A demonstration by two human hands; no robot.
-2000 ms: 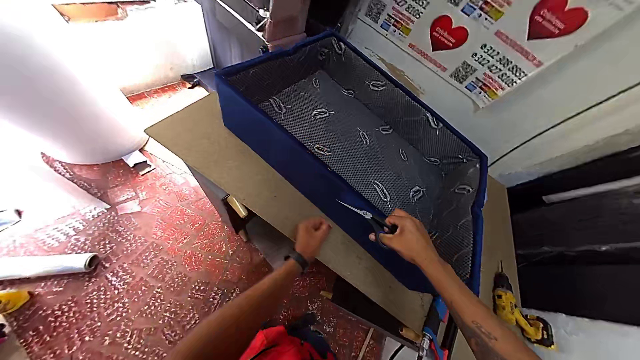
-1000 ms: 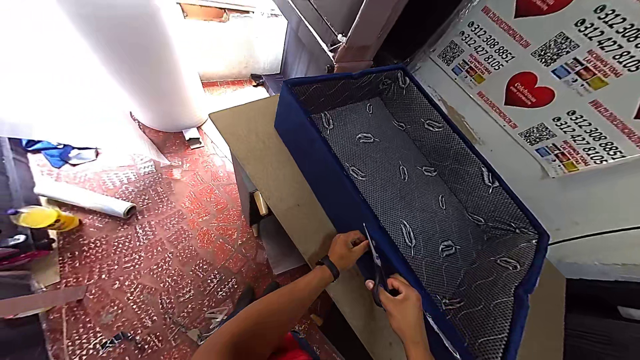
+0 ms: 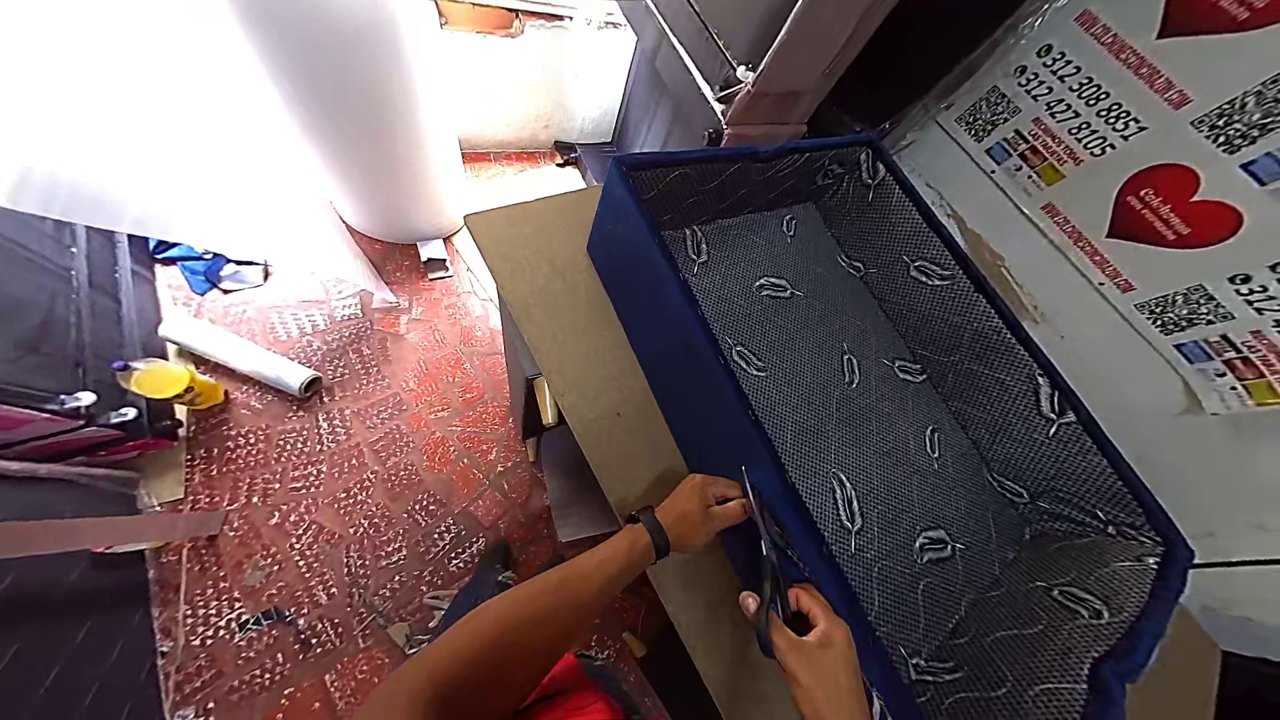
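A long open box covered in blue fabric (image 3: 650, 320) has a grey lining with a feather pattern (image 3: 830, 370) and stands on a brown board tabletop (image 3: 560, 300). My right hand (image 3: 815, 655) grips the handles of black-handled scissors (image 3: 768, 570) beside the box's near long side, blades pointing away from me. At the blade tips is my left hand (image 3: 700, 512), a dark band on its wrist, its fingertips pinched against the blue side. Whether they hold a bit of fabric or thread is too small to tell.
Large white rolls (image 3: 350, 110) stand at the back left. A smaller roll (image 3: 240, 355) and a bottle of yellow liquid (image 3: 165, 382) lie to the left, by the red patterned floor (image 3: 400, 440). A printed banner (image 3: 1150, 200) covers the wall at the right.
Two seconds ago my left hand was apart from the scissors, over the board's edge; now it is at their blade tips. The scissors have turned to point away from me. The view has shifted left.
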